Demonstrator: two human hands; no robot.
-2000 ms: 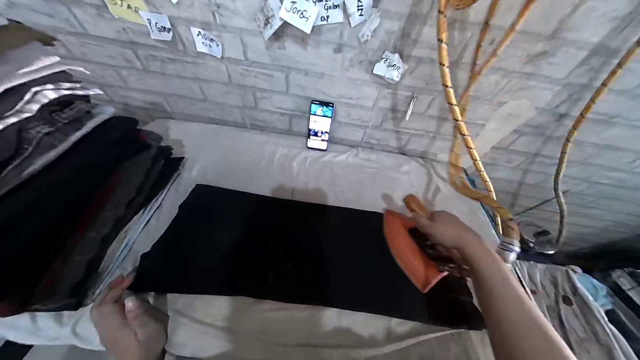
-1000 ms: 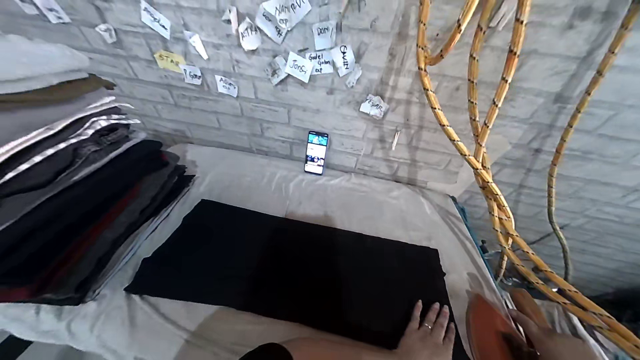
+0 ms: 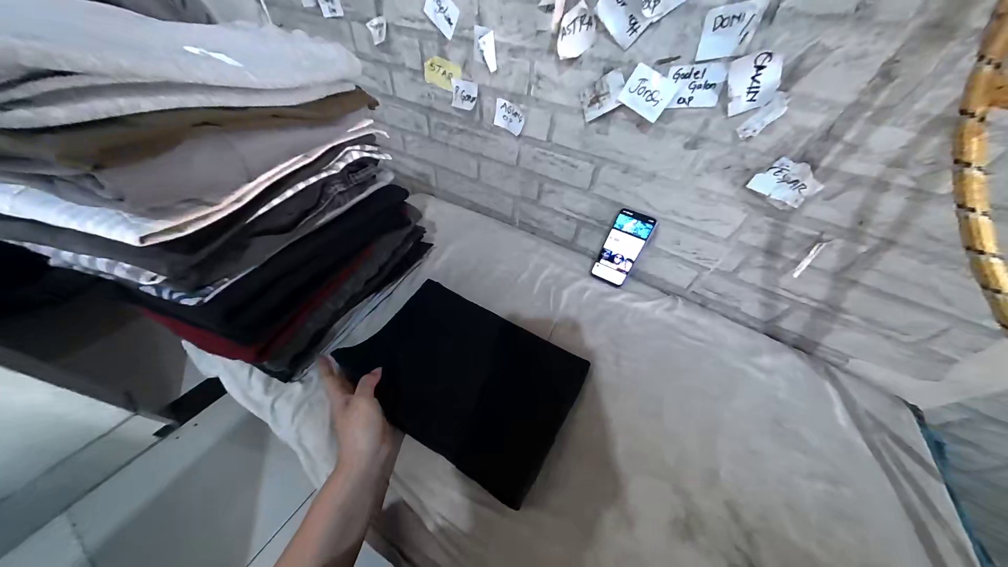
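Note:
A folded black garment (image 3: 480,386) lies on a surface covered with pale cloth. My left hand (image 3: 362,417) grips its near left corner, the thumb on top and the fingers at the edge and underneath. Close behind that hand, to the left, rises a tall stack of folded clothes (image 3: 260,197) in white, brown, grey, black and dark red. My right hand is out of view, and so is the iron.
A lit smartphone (image 3: 624,246) leans against a grey brick-patterned wall (image 3: 669,181) behind the cloth-covered surface (image 3: 709,425). Paper notes with handwriting (image 3: 647,92) are stuck to the wall. A yellow, dark-marked cord or hose (image 3: 976,173) hangs at the right edge.
The black garment, spread long before, is now folded to about half its length. The iron, earlier in my right hand, has left the view with that hand. The view has turned left.

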